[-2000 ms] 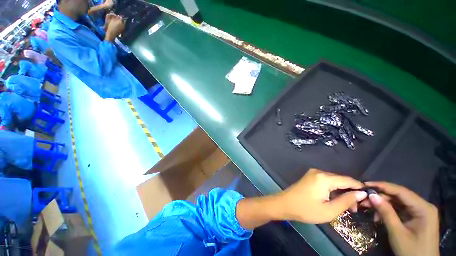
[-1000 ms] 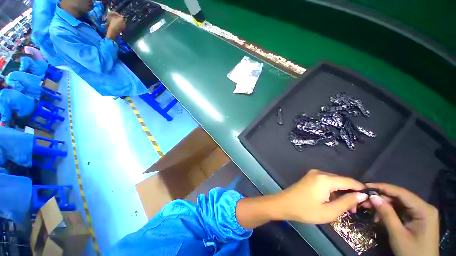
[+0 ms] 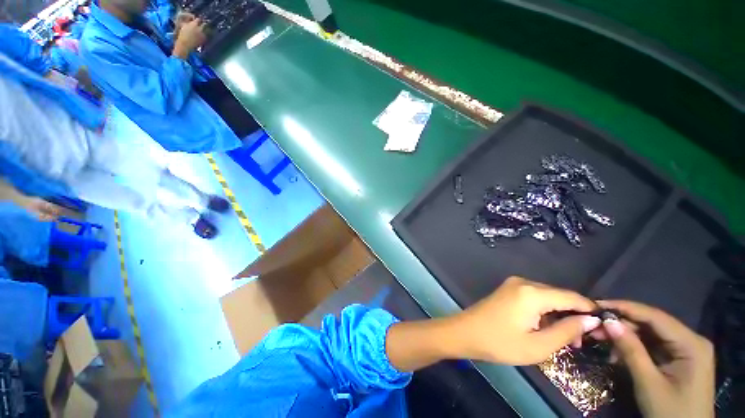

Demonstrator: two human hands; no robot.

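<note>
My left hand [image 3: 523, 322] and my right hand [image 3: 666, 359] meet over the near part of the black divided tray [image 3: 457, 282]. Their fingertips pinch a small black plastic housing [image 3: 605, 314] between them, mostly hidden by the fingers. Below the hands lies a bright patch of tiny gold and silver metal pins [image 3: 578, 380], partly covered by the hands. A loose heap of glossy black housings [image 3: 539, 200] lies in the far tray half. A single stray housing [image 3: 458, 188] lies apart at its left.
A crumpled clear plastic bag [image 3: 404, 122] lies on the green bench [image 3: 327, 155] left of the tray. An open cardboard box [image 3: 302, 269] stands below the bench edge. A person in a blue smock [image 3: 151, 73] works further along the bench. Another person [image 3: 73, 139] is in the aisle.
A person in white trousers has come into the aisle at the left. My hands stay together in the same place, with only slight finger movement on the housing.
</note>
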